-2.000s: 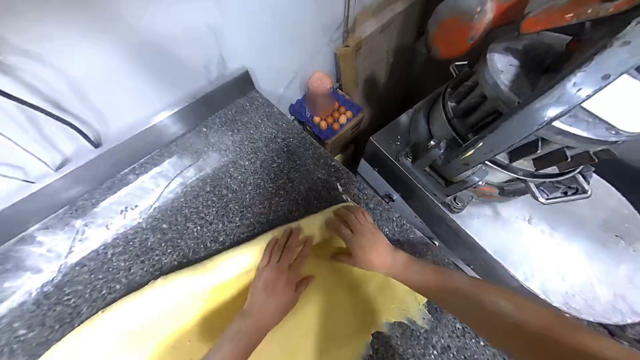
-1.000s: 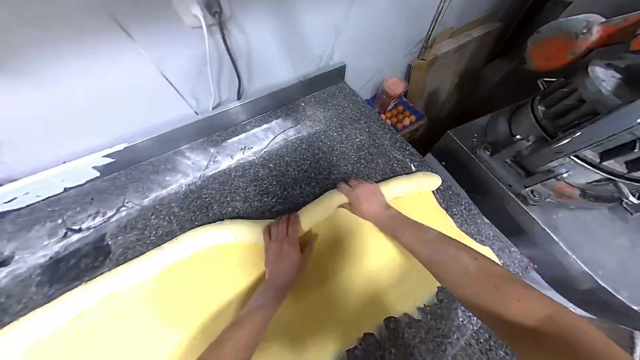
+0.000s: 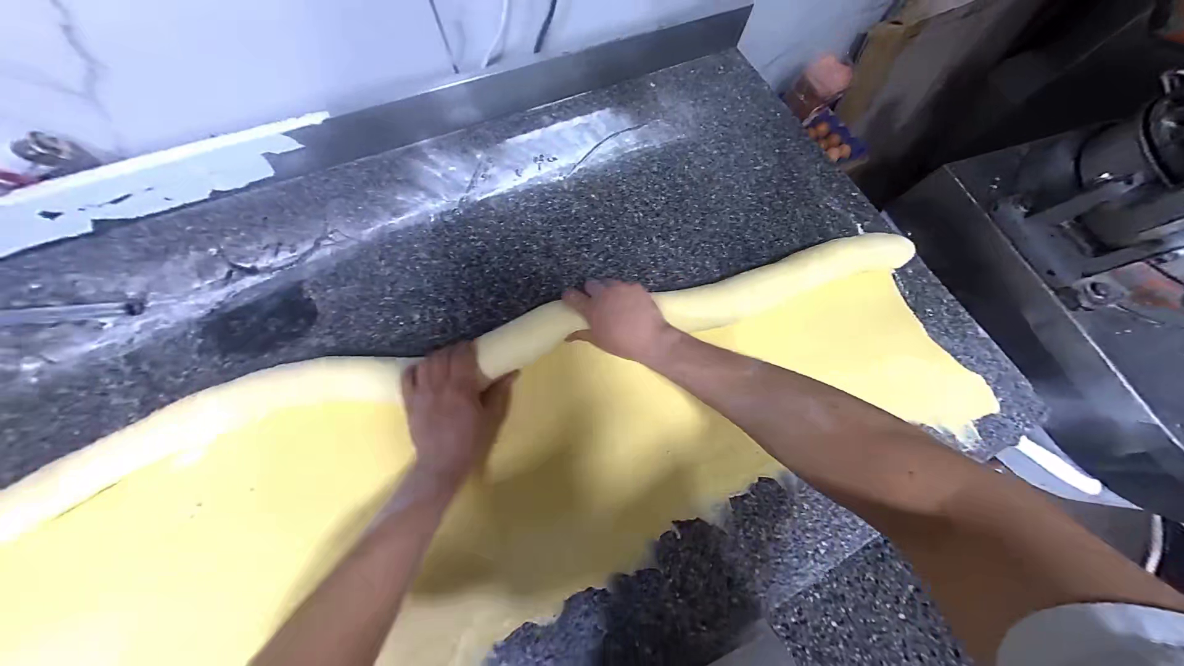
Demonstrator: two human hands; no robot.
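A wide sheet of yellow dough (image 3: 592, 462) lies on the speckled stone worktop (image 3: 721, 176). Its far edge is rolled into a thick log (image 3: 786, 287) that runs from the left side of the view to the right end of the sheet. My left hand (image 3: 450, 402) wraps over the log near the middle, thumb on the near side. Farther right, my right hand (image 3: 615, 319) grips the log from above, fingers over its far side. The near edge of the sheet is ragged.
Flour is spread along the back of the worktop below a metal upstand (image 3: 518, 83). Beyond the right corner stand eggs in a blue tray (image 3: 837, 139). A machine with metal parts (image 3: 1110, 185) is at the right, beside a steel surface (image 3: 1017, 250).
The far edge of the dough, nearly flat two seconds ago, is now a thick roll. Both hands now grip around it. The view has swung to the right end and back left.
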